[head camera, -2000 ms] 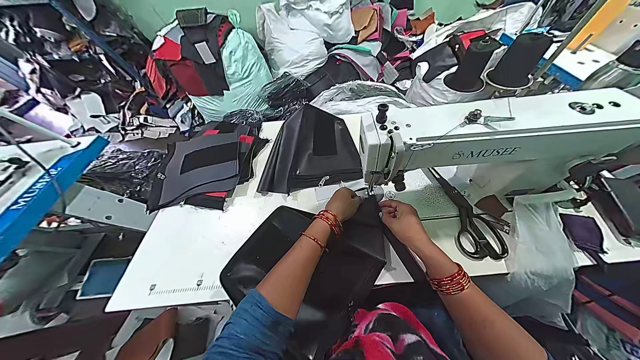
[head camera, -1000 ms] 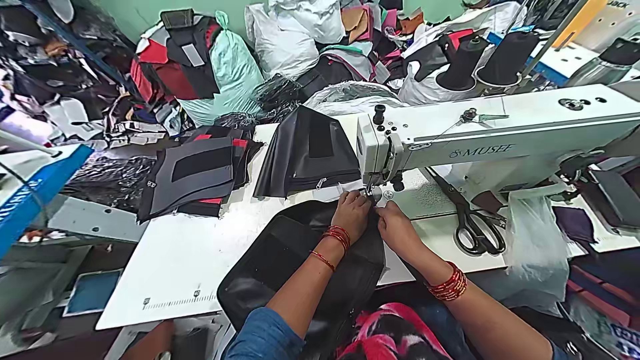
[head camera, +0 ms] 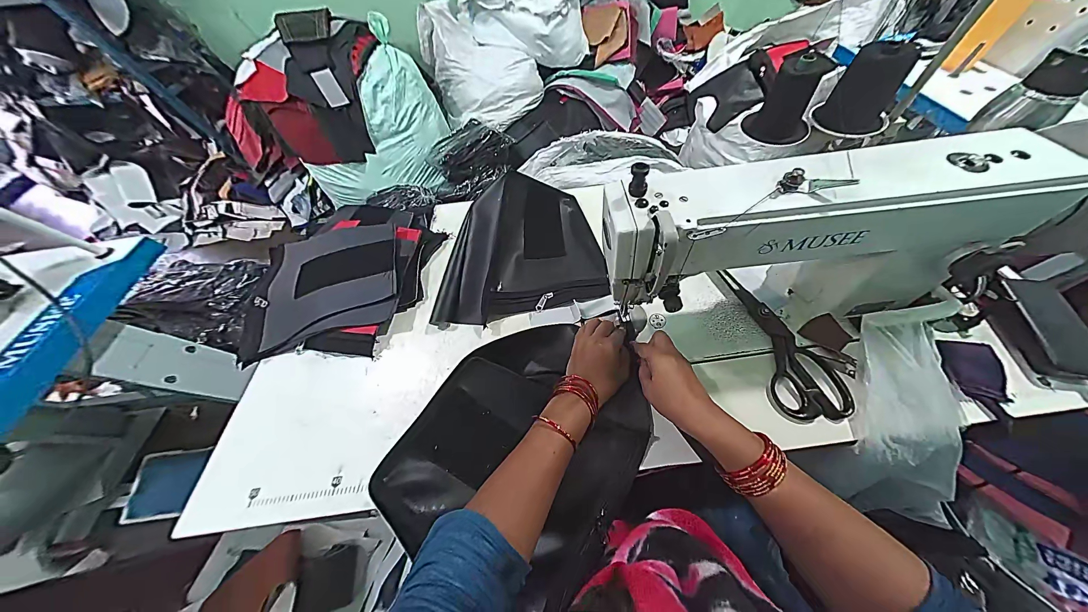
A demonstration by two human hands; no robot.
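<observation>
A black leather-like bag panel point(head camera: 501, 416) lies over the front edge of the white table, its upper edge at the needle area of a Musee sewing machine point(head camera: 807, 221). My left hand point(head camera: 601, 357) is on the panel just below the presser foot, fingers bent and gripping its edge. Just right of the needle area, my right hand point(head camera: 667, 374) pinches the same black material between thumb and fingers. The two hands are close together. The needle tip and the seam beneath the fingers are hidden.
Behind the panel lies a stack of black pieces with a zipper pull point(head camera: 544, 246); grey and red pieces point(head camera: 340, 272) lie left of it. Black-handled scissors point(head camera: 795, 365) and a clear plastic bag point(head camera: 909, 408) are at the right. Black thread cones point(head camera: 786, 98) stand behind the machine.
Two seconds ago my left hand was further left, at the material's edge; it has moved right, nearer my right hand, as seen a second ago too. Both hands stay at the needle area.
</observation>
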